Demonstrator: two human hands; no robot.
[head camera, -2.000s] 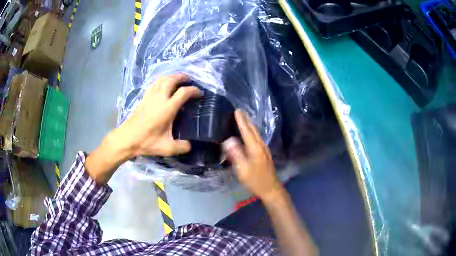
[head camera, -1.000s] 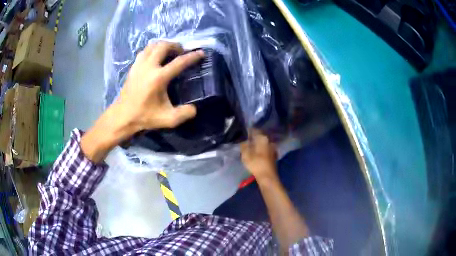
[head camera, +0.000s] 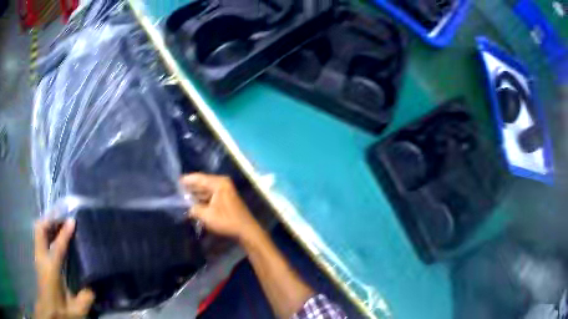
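A large clear plastic bag (head camera: 103, 124) lies beside the bench at the left, over dark nested trays. The ridged side of a black tray stack (head camera: 134, 249) shows below the bag's edge. My left hand (head camera: 59, 268) is at the stack's left side, with its fingers at the bag's edge and its thumb low on the stack. My right hand (head camera: 215, 202) pinches the bag's edge at the right of the stack. The picture is somewhat blurred.
Black blister trays (head camera: 230, 47), (head camera: 349, 68), (head camera: 436, 180) lie on the green-topped bench (head camera: 299, 162). A blue-rimmed carrier (head camera: 542, 168) with black items is at the right, another (head camera: 442, 40) at the top. Crumpled translucent plastic (head camera: 535, 274) lies lower right.
The view has turned toward the bench. My left hand has moved from gripping the top of the ridged stack to its left side. My right hand is now up at the bag's edge, which lies across the stack.
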